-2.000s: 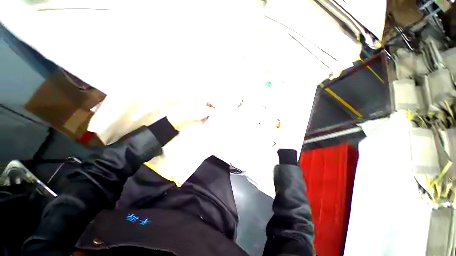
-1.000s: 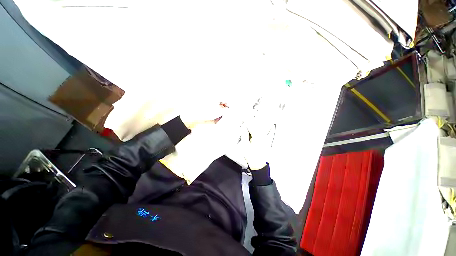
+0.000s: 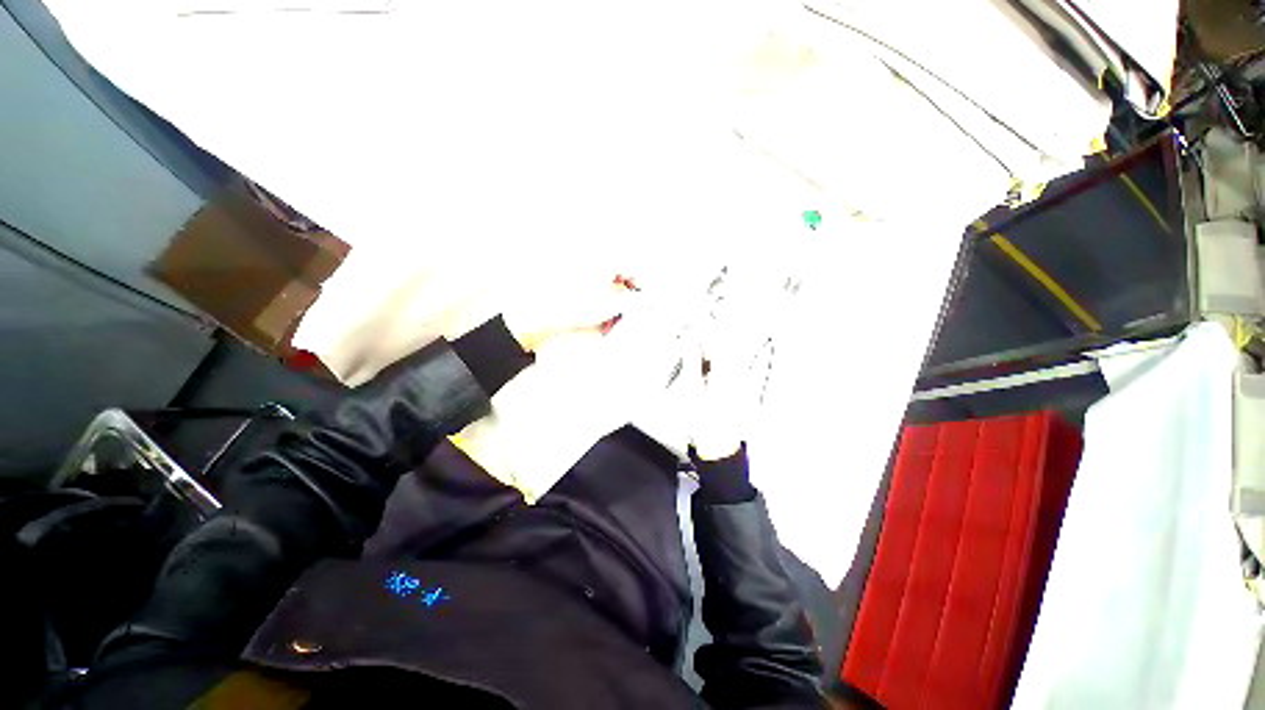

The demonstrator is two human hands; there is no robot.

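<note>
A pale bag body (image 3: 555, 423) with a yellow lower edge lies in front of me, its lower edge over my dark apron; it is overexposed and merges with the white table (image 3: 416, 153). My left hand (image 3: 572, 327) reaches over the bag body from the left. It is washed out, with reddish fingertips showing. My right hand (image 3: 710, 402) is at the right of the bag body, also washed out, with small dark marks around its fingers. What either hand holds cannot be made out.
A bright green piece (image 3: 813, 219) and thin black cord lie on the table. A brown box (image 3: 243, 271) is at left. A red ribbed surface (image 3: 957, 555), a dark panel with a yellow stripe (image 3: 1082, 264) and a white cloth (image 3: 1138, 541) are at right, with hanging bags beyond.
Since two seconds ago my right hand has moved left, towards the bag body. The view has shifted, so the table and surroundings sit differently. My left hand keeps about the same place on the bag body.
</note>
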